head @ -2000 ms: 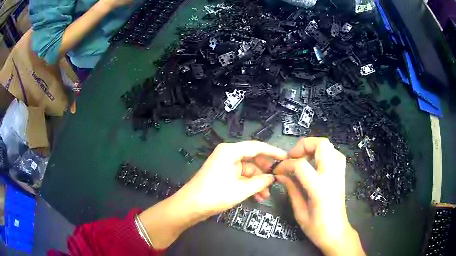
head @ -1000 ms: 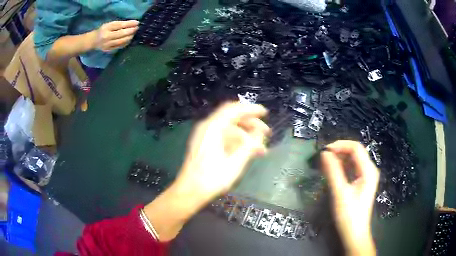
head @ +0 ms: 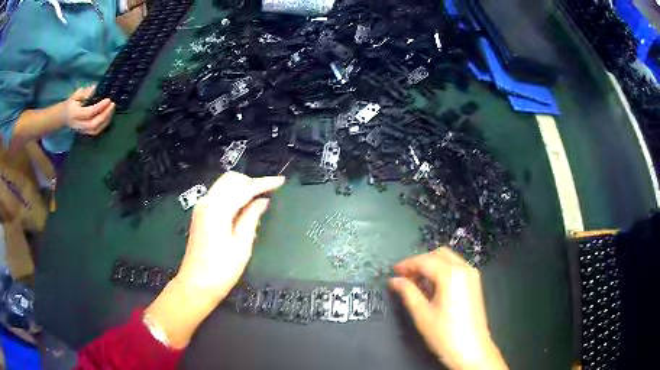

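Observation:
My left hand (head: 223,235) is over the near edge of the heap of black plastic parts (head: 268,94). Its index finger is extended and its thumb is a little apart; a thin line shows at the fingertip, too fine to identify. My right hand (head: 450,303) is low, beside the right end of a row of black units (head: 289,303). Its thumb and index finger are close together; whether they hold anything is unclear. Tiny silvery pieces (head: 336,242) lie scattered on the green surface between my hands. Small black inserts (head: 470,195) are heaped at the right.
Another person's hand (head: 90,112) is at the left beside a black tray (head: 137,58). A second black tray (head: 599,303) is at the right edge. Blue sheets (head: 517,87) lie at the upper right, and a clear bag (head: 297,6) at the far edge.
The view has shifted right. My hands have separated, and the right hand has moved down to the row's end. The dark piece seen at my right fingertips a second ago no longer shows.

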